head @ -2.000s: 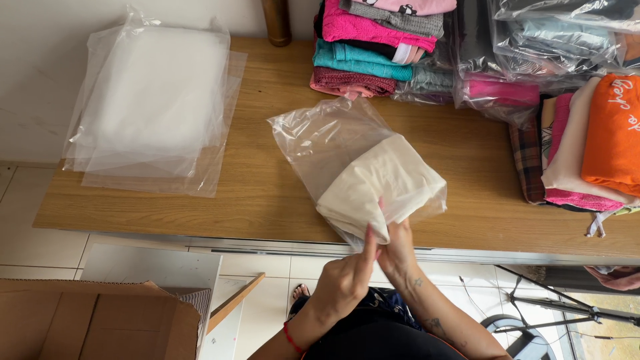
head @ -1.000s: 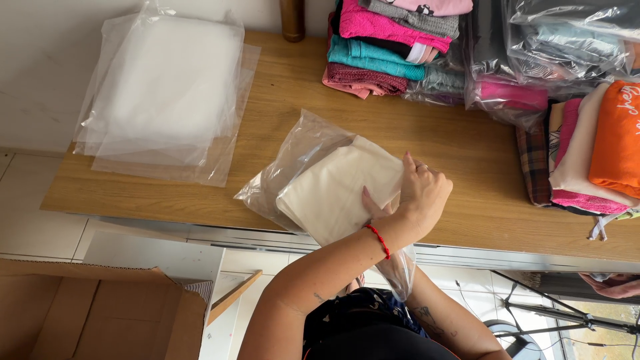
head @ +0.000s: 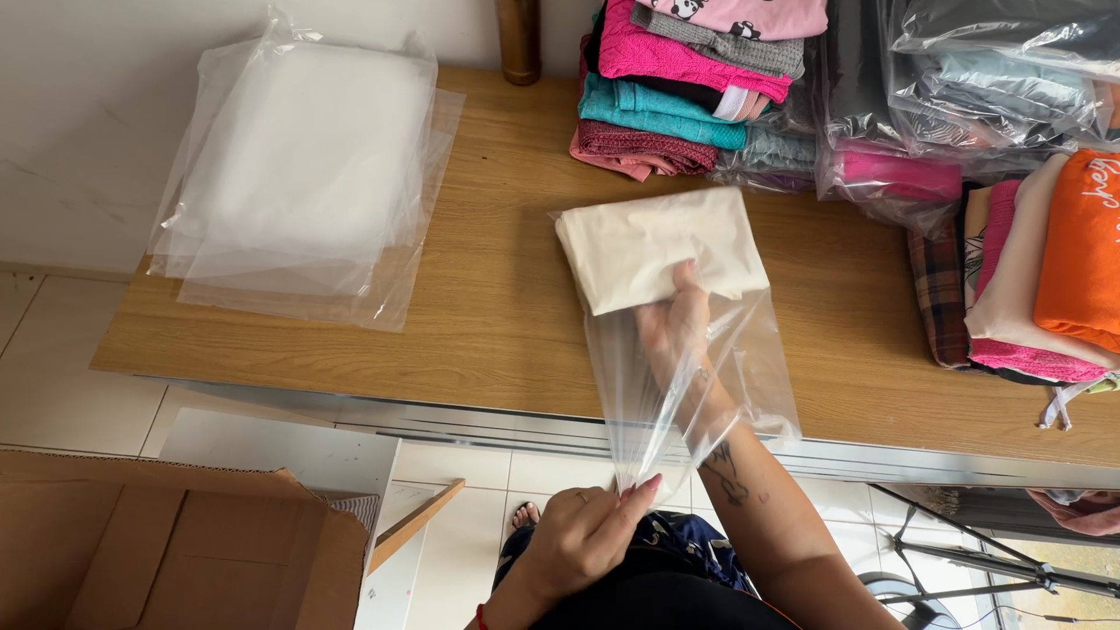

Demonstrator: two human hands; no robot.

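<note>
A folded cream garment point(head: 656, 241) lies inside a clear plastic bag point(head: 752, 359) at the middle of the wooden table. My right hand point(head: 682, 315) reaches into the bag and grips the garment's near edge, thumb on top and fingers beneath. Below the table's front edge, my left hand point(head: 595, 534) pinches the gathered rim of the bag between thumb and fingers. At the table's left lies a stack of clear plastic bags point(head: 297, 157).
Folded clothes point(head: 665, 105) are piled at the back, beside bagged clothes point(head: 989, 87). Another clothes pile point(head: 1006, 262) stands at the right. A cardboard box point(head: 236, 542) is at the lower left, a black tripod point(head: 971, 556) at the lower right.
The cream garment now points away from me, with the bag stretched toward me. My left hand has come back from across the bag to its near rim.
</note>
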